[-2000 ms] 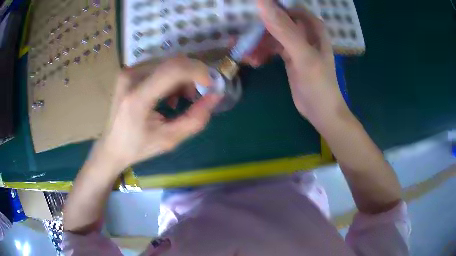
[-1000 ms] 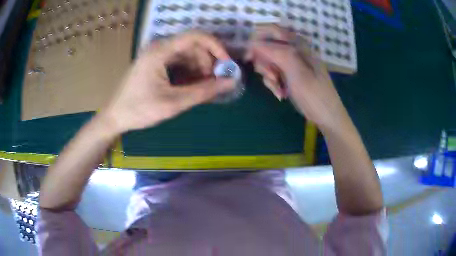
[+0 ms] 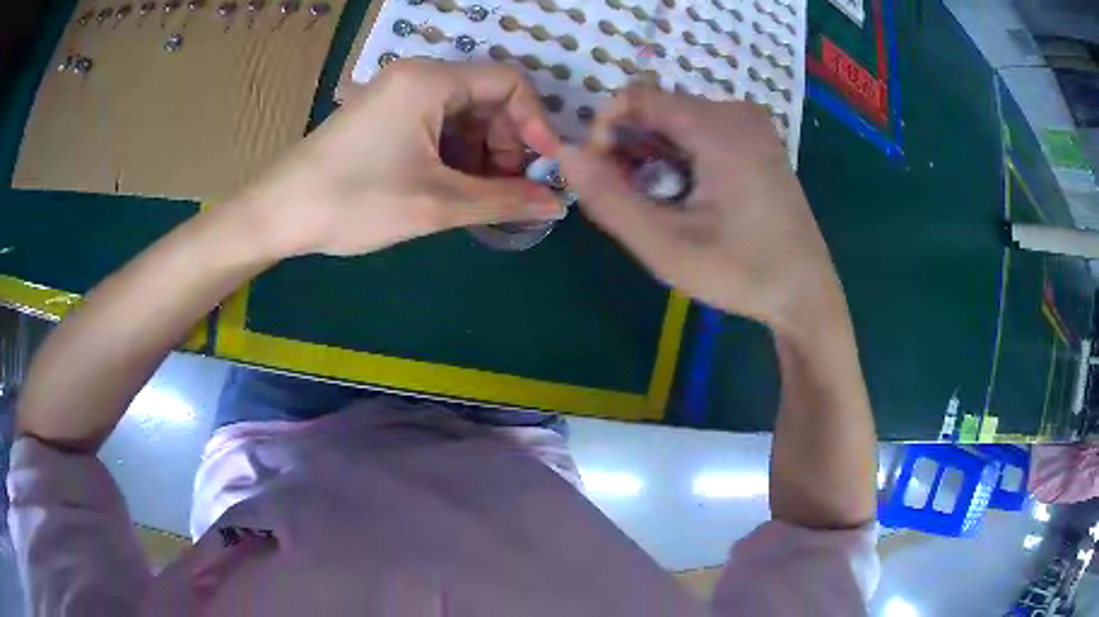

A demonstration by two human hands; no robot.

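My left hand [image 3: 398,163] is left of centre, with thumb and forefinger pinched on the small white round top [image 3: 545,172] of a fixture. The fixture's clear, round lower part [image 3: 516,233] shows below the fingers. My right hand [image 3: 723,205] is close on the right, slightly blurred, its fingertips at or beside the white top; contact is unclear. A dark object with a bright round end [image 3: 664,180] lies within the curled right hand; the rest of it is hidden. The white foam tray [image 3: 579,54] is behind both hands, with silver discs in some left slots.
A cardboard sheet [image 3: 157,139] with small stemmed metal parts lies at left. Yellow tape [image 3: 422,377] marks the green mat's near side. A red label [image 3: 851,72] inside blue tape is at upper right. Blue bins [image 3: 942,488] stand beyond the bench edge at lower right.
The view has turned, so the tray's slots and the red label show more. The right hand has closed in on the left fingertips. The brass-tipped tool seen earliest is not recognisable now.
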